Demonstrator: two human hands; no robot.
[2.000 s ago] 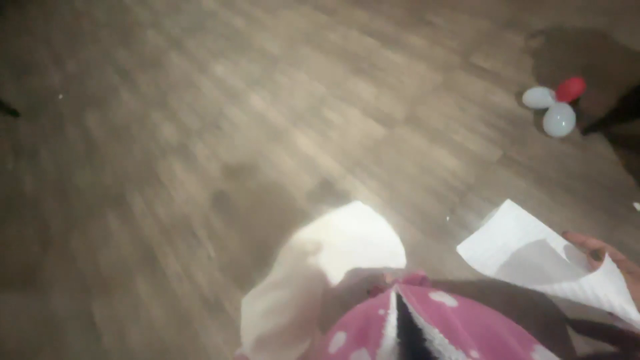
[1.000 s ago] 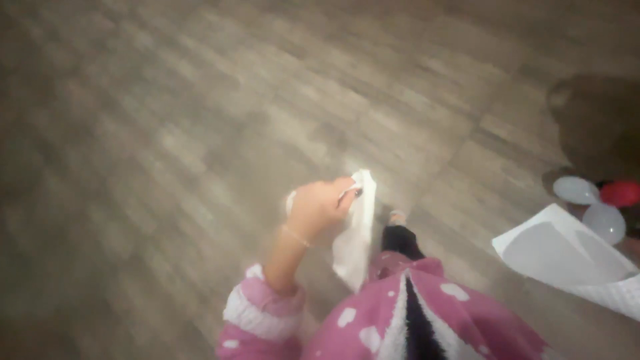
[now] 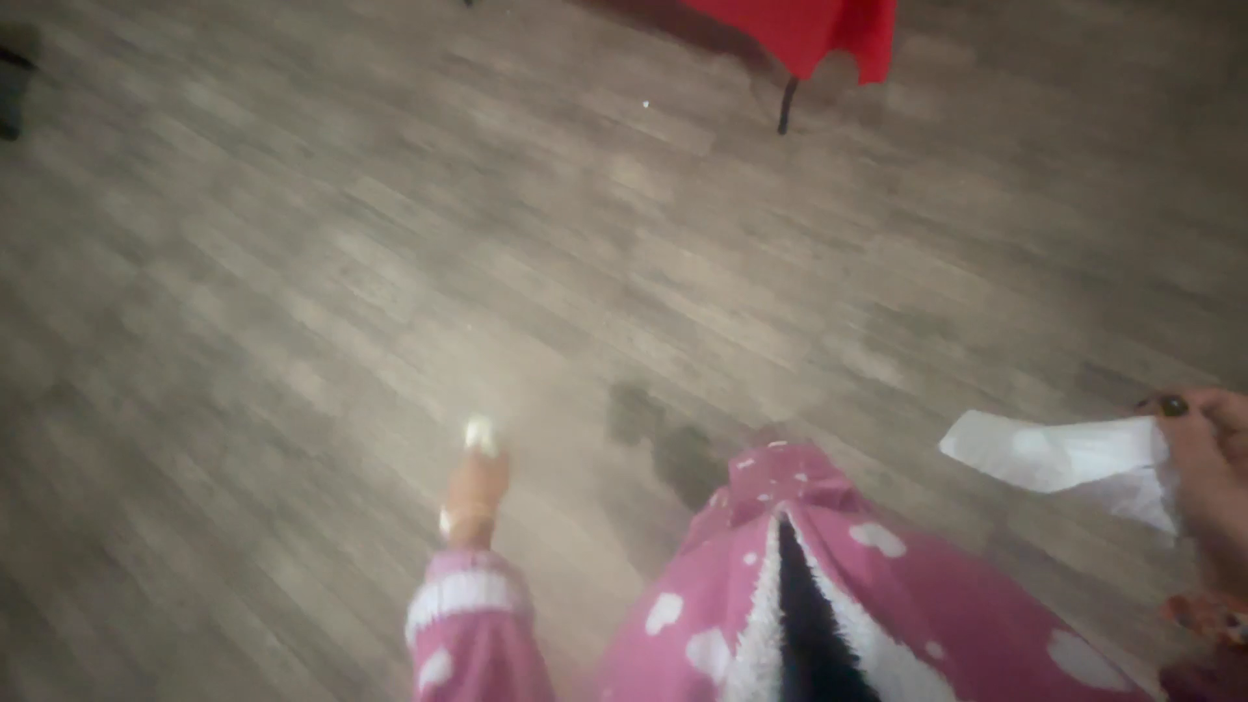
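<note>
Low left of centre, my left hand (image 3: 480, 483) reaches out over the wood-look floor, blurred, from a pink sleeve with a white cuff. A small whitish patch (image 3: 480, 432) shows at its fingertips; whether it is a held thing cannot be told. At the right edge my right hand (image 3: 1204, 448), with dark nails, grips the end of a white, thin sheet (image 3: 1058, 453), perhaps paper. The sheet stretches out to the left of the fingers, with a thinner flap hanging below. Part of this hand lies outside the view.
A red cloth (image 3: 829, 34) hangs at the top, with a thin dark leg (image 3: 787, 105) below it. A dark object (image 3: 12, 93) stands at the upper left edge. A small white speck (image 3: 645, 103) lies on the wood-look floor (image 3: 409, 273). My pink heart-patterned garment (image 3: 877, 624) fills the bottom.
The white sheet near my left hand a second ago is no longer seen there. My right hand has come into view. The balloons have left the view, and the red cloth has entered as the view shifted.
</note>
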